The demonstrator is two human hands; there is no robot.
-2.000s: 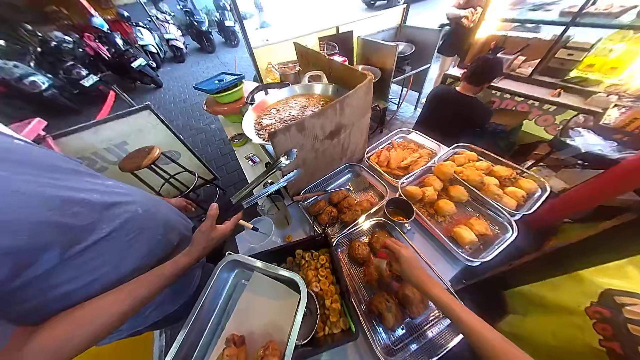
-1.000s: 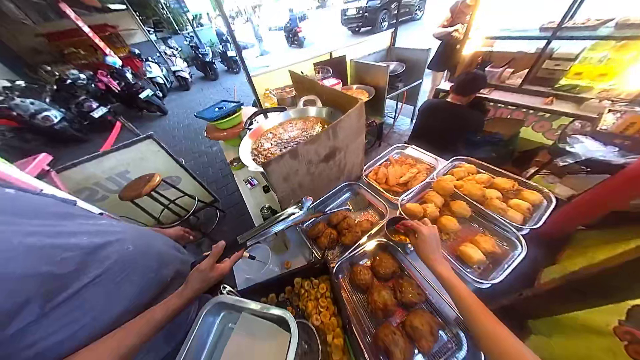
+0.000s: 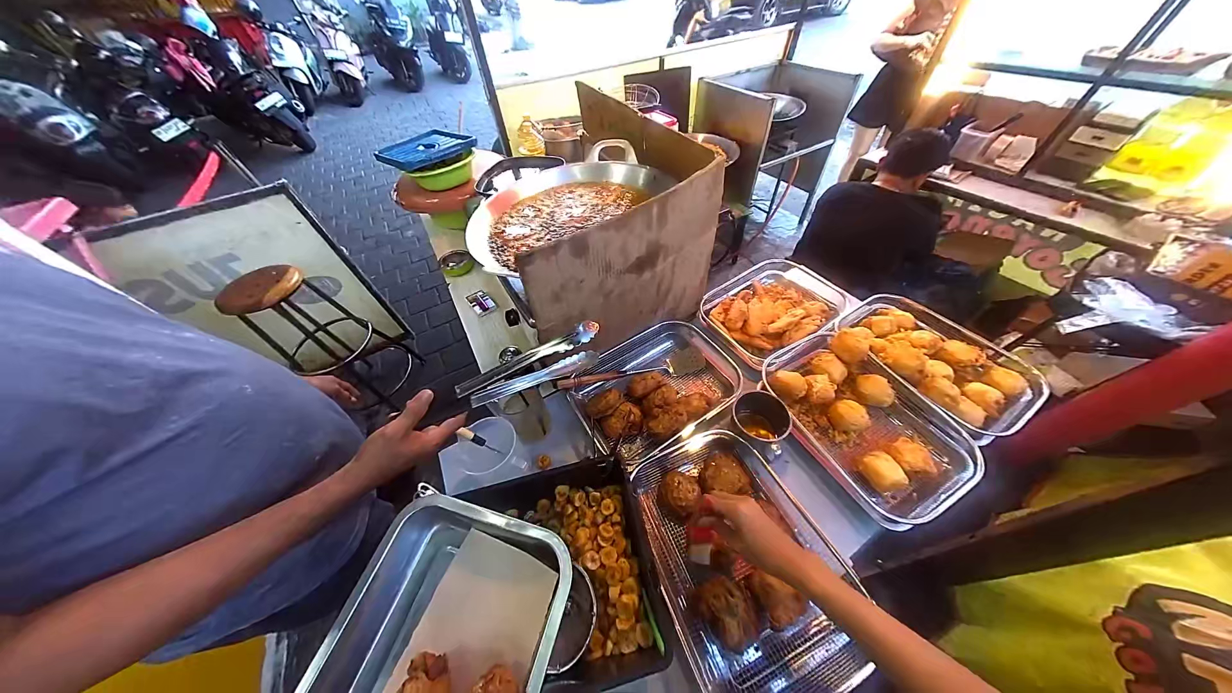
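My right hand (image 3: 746, 529) grips a small red brush (image 3: 707, 539) over browned, round fried pieces (image 3: 727, 611) on a wire rack in a metal tray (image 3: 808, 640). A metal cup of amber liquid (image 3: 762, 419) stands just beyond that tray. My left hand (image 3: 409, 438) is palm up with its fingers apart, near a clear plastic cup (image 3: 486, 448) and a thin dark-and-white stick (image 3: 476, 438). Metal tongs (image 3: 529, 371) lie above the clear cup. Sliced fried pieces (image 3: 602, 549) fill a black tray. A lined metal tray (image 3: 539, 539) sits nearest my body.
Trays of fried food (image 3: 962, 371) line the right side. A large wok of bubbling oil (image 3: 568, 212) stands behind a metal shield (image 3: 626, 260). A wooden stool (image 3: 260, 289) is at left. Beside me are a blue-grey shirt and another hand (image 3: 332, 390); a person in black (image 3: 871, 226) sits beyond.
My right hand has moved from the metal cup back over the browned pieces in the near tray. My left hand stays beside the clear cup.
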